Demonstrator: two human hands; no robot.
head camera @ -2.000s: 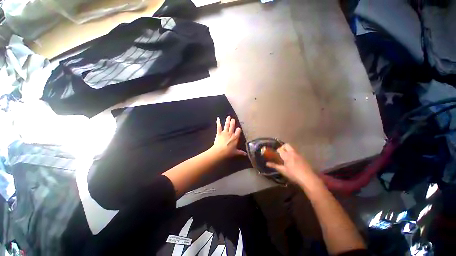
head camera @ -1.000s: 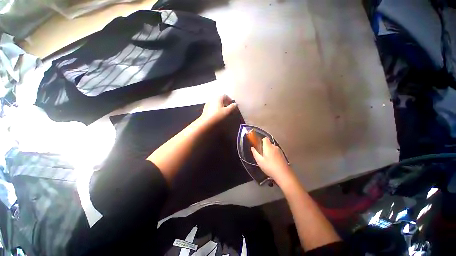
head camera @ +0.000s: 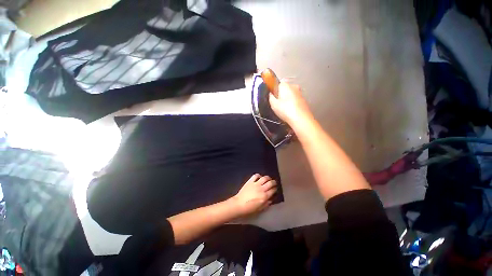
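Observation:
A flat black cloth panel lies on the pale ironing cover, its straight short end to the right. My left hand rests on the panel near its lower right corner, fingers bent and pressed to the cloth. My right hand grips the orange-brown handle of the steam iron. The iron stands at the panel's upper right corner, its tip pointing away from me. Its soleplate is hidden from view.
A rumpled black cloth pile with sunlight stripes lies at the far left. A dark red wrapped hose crosses the cover's right edge and meets blue-grey lines. Dark and blue cloth lies at the right. Grey cloth lies at the left.
The iron and my right hand have moved away from me along the panel's right end. My left hand has moved from the far corner to the near corner. The view has shifted slightly.

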